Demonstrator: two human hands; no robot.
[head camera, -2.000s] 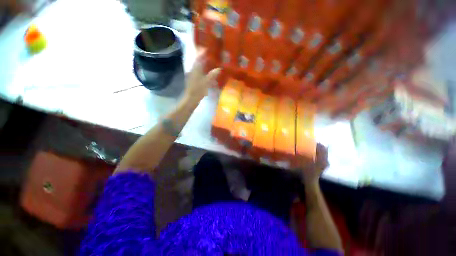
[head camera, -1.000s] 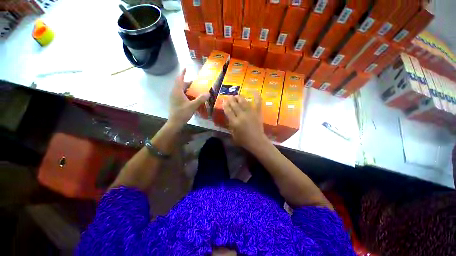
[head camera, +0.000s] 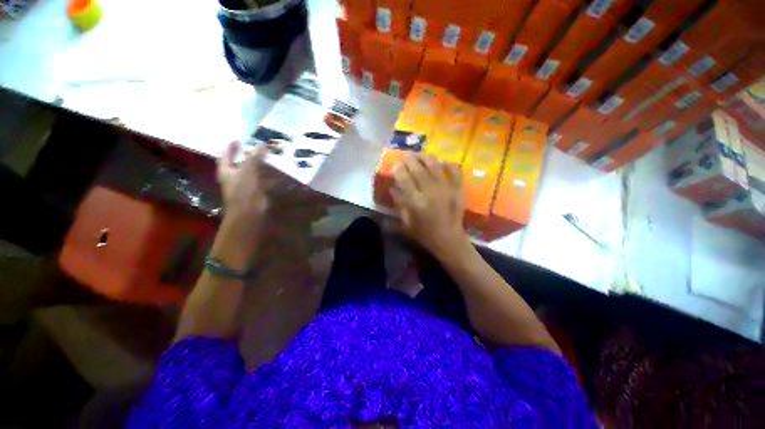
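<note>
A slim retail carton (head camera: 304, 138) lies on the table with its white printed face up, slightly blurred. My left hand (head camera: 244, 180) is at its left end, blurred, with the fingertips at the carton's edge; whether it grips is unclear. To the right, a row of several orange cartons (head camera: 478, 163) stands side by side near the table's front edge. The leftmost has a dark patch on top. My right hand (head camera: 429, 197) rests on the front of the row's left end, fingers bent and slightly apart, not closed around a carton.
A wall of stacked orange cartons (head camera: 503, 52) with white barcode patches stands behind. A black mug (head camera: 262, 42) is at back left, a yellow-orange object (head camera: 84, 13) at far left. White-fronted cartons (head camera: 709, 167) and a thin slim item (head camera: 585, 228) are at right. An orange stool (head camera: 126, 243) is below.
The leftmost carton has left the row and now lies white face up to the left. My left hand has moved left with it. My right hand stays on the row.
</note>
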